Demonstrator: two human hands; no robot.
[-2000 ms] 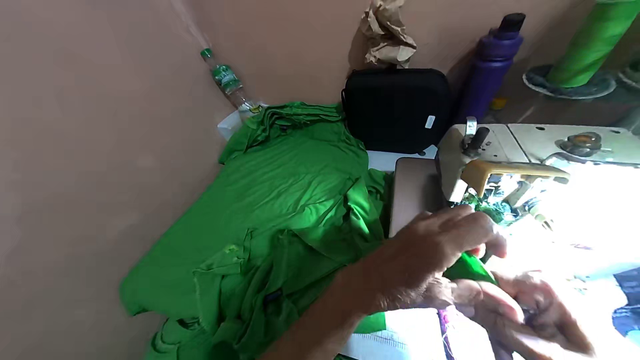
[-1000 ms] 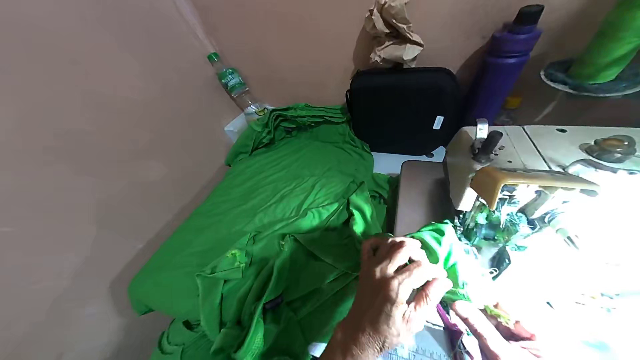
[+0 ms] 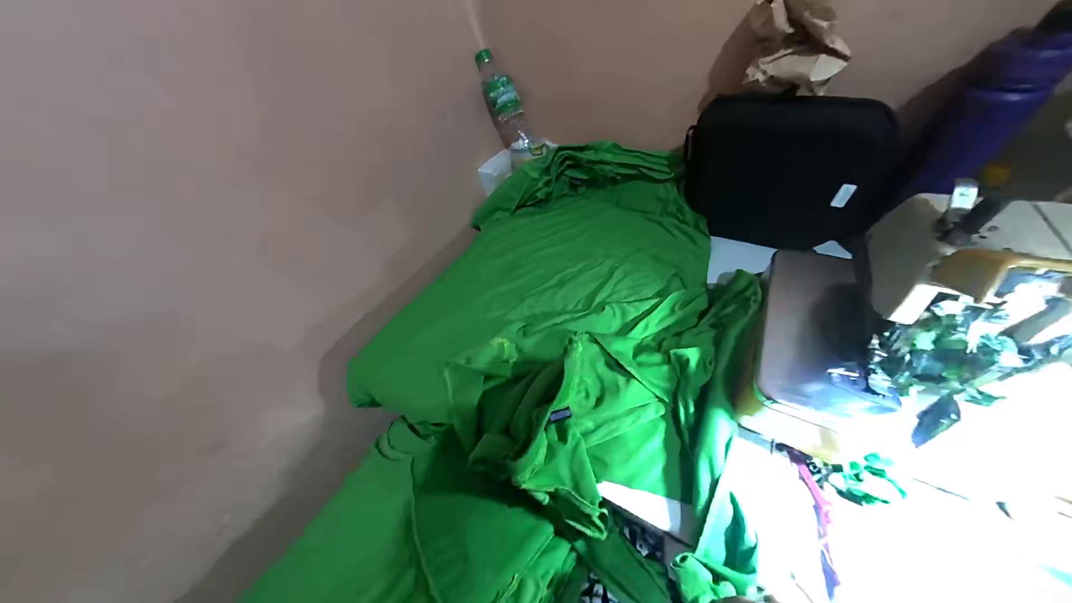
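Neither of my hands shows clearly; only a small sliver of skin may touch the bottom edge, below the hanging green cloth. Green knit garments (image 3: 578, 251) lie piled from the wall side toward the lower middle. One crumpled garment (image 3: 620, 385) with a small dark label lies on top. A strip of green cloth (image 3: 716, 452) runs down beside the sewing machine. The machine (image 3: 913, 243) stands at the right, with a brown cover plate (image 3: 808, 335) at its left end and tangled green thread or scraps around its needle area.
A black zip case (image 3: 787, 167) stands at the back, with crumpled brown paper (image 3: 800, 50) above it. A purple bottle (image 3: 980, 117) is at the back right. A plastic bottle (image 3: 505, 100) leans in the wall corner. Bright light washes out the lower right.
Both hands have left the sewing area, and the green piece they held is no longer there. A green cloth strip now lies left of the machine. The view has shifted left.
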